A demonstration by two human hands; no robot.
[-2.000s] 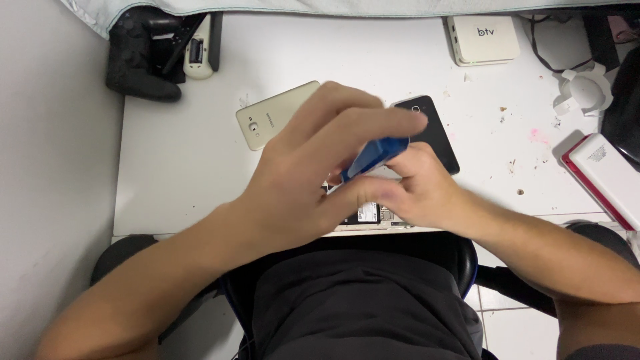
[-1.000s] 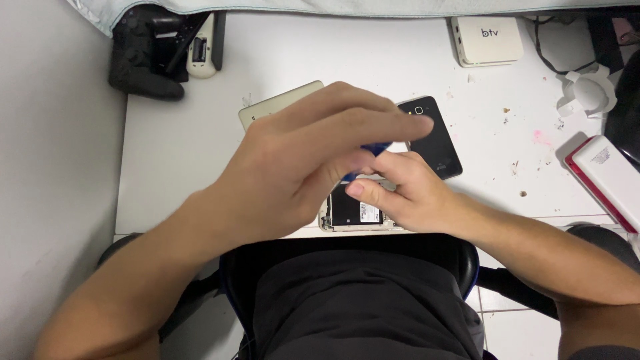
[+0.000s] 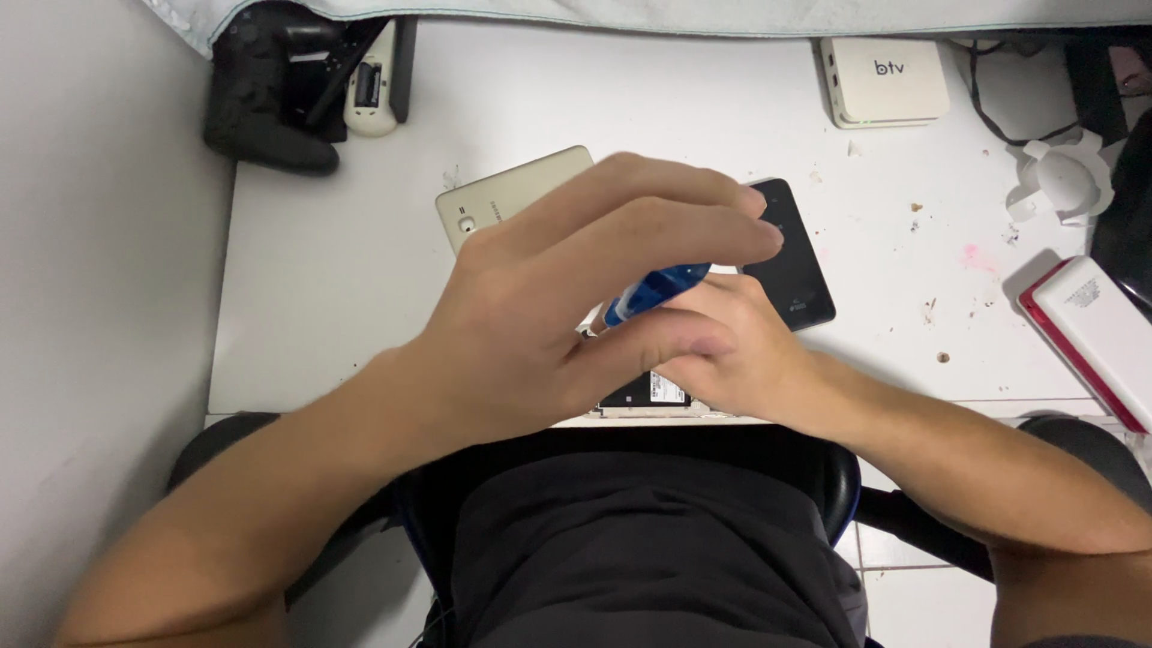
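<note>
Near the table's front edge lies an opened smartphone, its dark inside and a white label showing; my hands cover most of it. My left hand is raised over it, holding a blue tool handle, partly see-through, between thumb and fingers; its working end is hidden. My right hand rests at the phone's right side, its fingertips hidden behind my left hand, so what they touch cannot be told. Behind my left hand lies a gold Samsung phone back cover, partly covered. A black phone or back cover lies beyond my right hand.
At the back left are a black game controller and a white device with an open battery bay. A white TV box stands at the back right. Farther right are a white plastic piece, cables and a white-and-red power bank.
The blue handle, clearly seen two seconds ago, was mostly hidden one second ago and shows again. My left hand has shifted slightly, now covering more of the opened phone than one second ago.
</note>
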